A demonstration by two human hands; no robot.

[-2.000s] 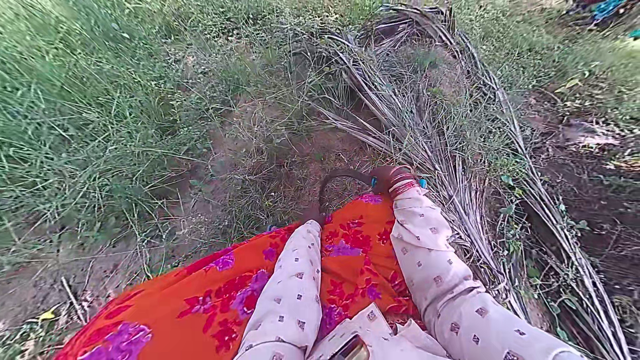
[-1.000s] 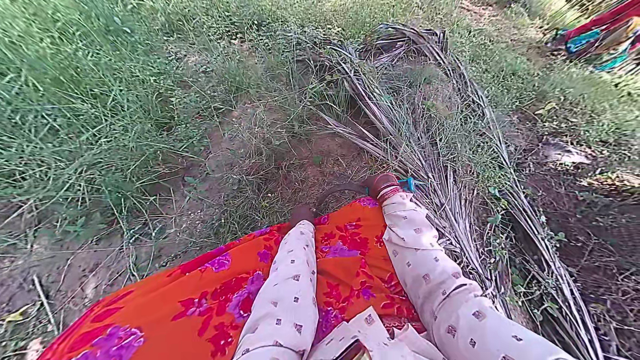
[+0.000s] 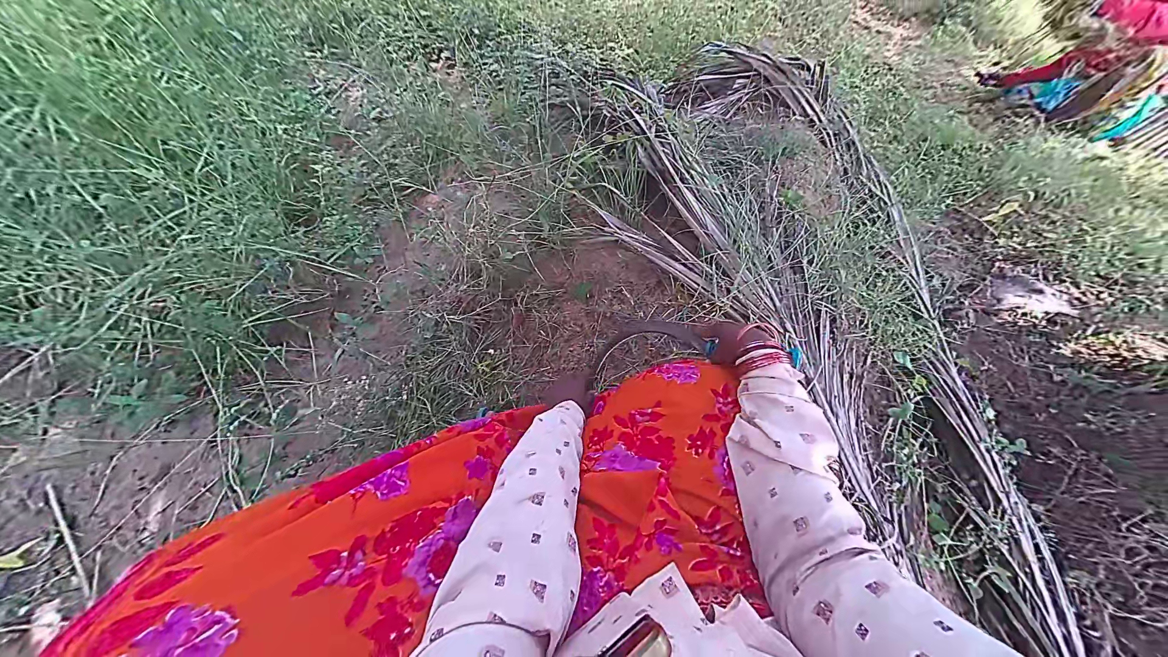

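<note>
My right hand (image 3: 730, 342), with red and white bangles at the wrist, is closed on the handle end of a curved sickle (image 3: 643, 327). The blade arcs left and down from it, above the bare soil. My left hand (image 3: 569, 391) is dark and low at the blade's other end, near the hem of the orange floral cloth (image 3: 365, 538); its fingers are too shadowed to make out. Something small and teal shows beside my right hand.
Long dry palm fronds (image 3: 821, 365) lie along the right. Tall green grass (image 3: 164, 164) grows at the left, with short weeds and soil (image 3: 593, 283) ahead. Colourful cloths (image 3: 1086, 87) lie at the upper right. A dry stick (image 3: 68, 538) is at the lower left.
Both hands stay low by the cloth's edge, with the sickle between them. The view has shifted slightly, and more of the colourful cloths shows at the upper right.
</note>
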